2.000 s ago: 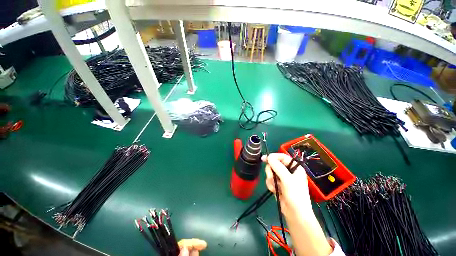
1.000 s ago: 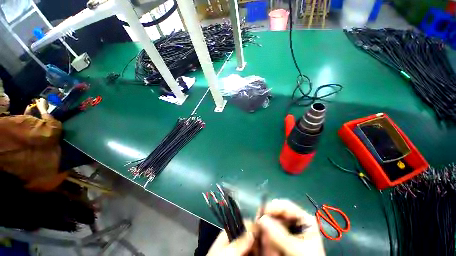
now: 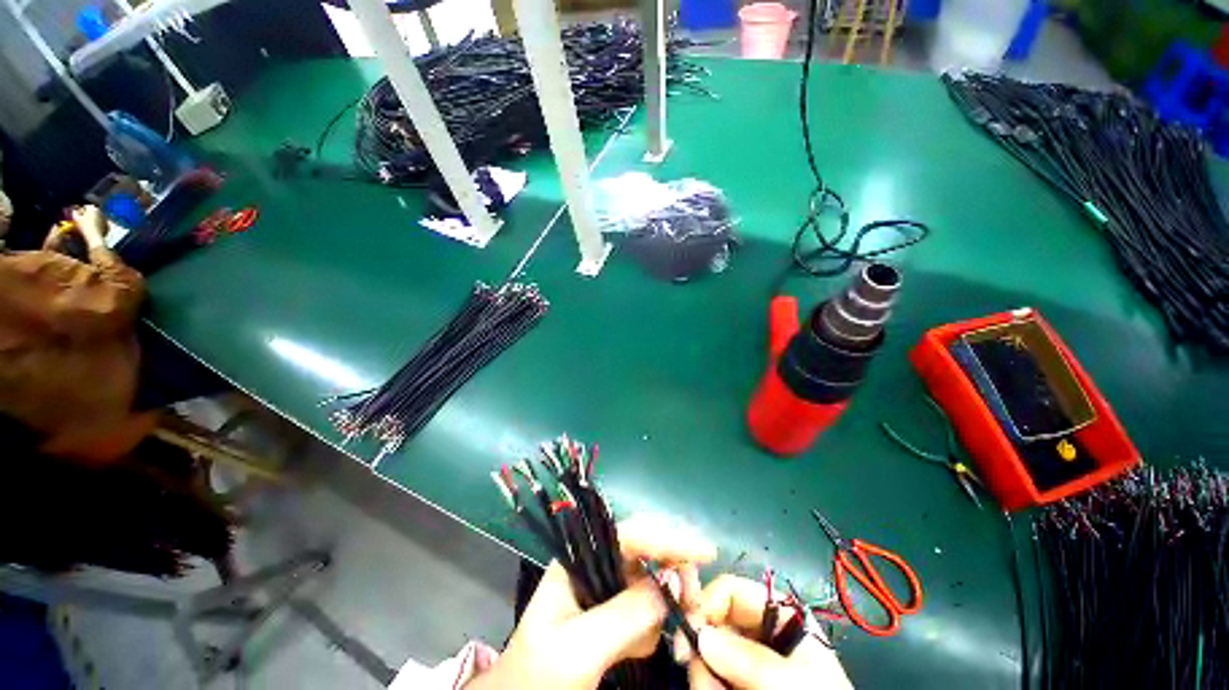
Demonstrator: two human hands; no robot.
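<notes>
My left hand [image 3: 586, 627] is closed around a bunch of black multi-core cables [image 3: 577, 532], whose red, white and green core ends fan out at the top. My right hand [image 3: 762, 640] is right beside it, its fingers closed on a thin black cable [image 3: 674, 609] that crosses between the hands. Red and dark core ends also show at the right hand's fingers. Both hands are low in the view at the bench edge; their lower parts are cut off.
Orange-handled scissors [image 3: 873, 588], small nippers [image 3: 965, 472], a red box [image 3: 1027, 411] and an upright heat gun [image 3: 825, 357] are right. Cable piles lie at right [image 3: 1139, 580], left [image 3: 445, 361] and far right [image 3: 1119, 189]. A plastic bag [image 3: 681, 229] is near shelf legs. A person [image 3: 68, 337] sits left.
The view has swung left. My right hand has come from beside the red box with cables to my left hand at the bench edge. The cable bunch now shows more fully.
</notes>
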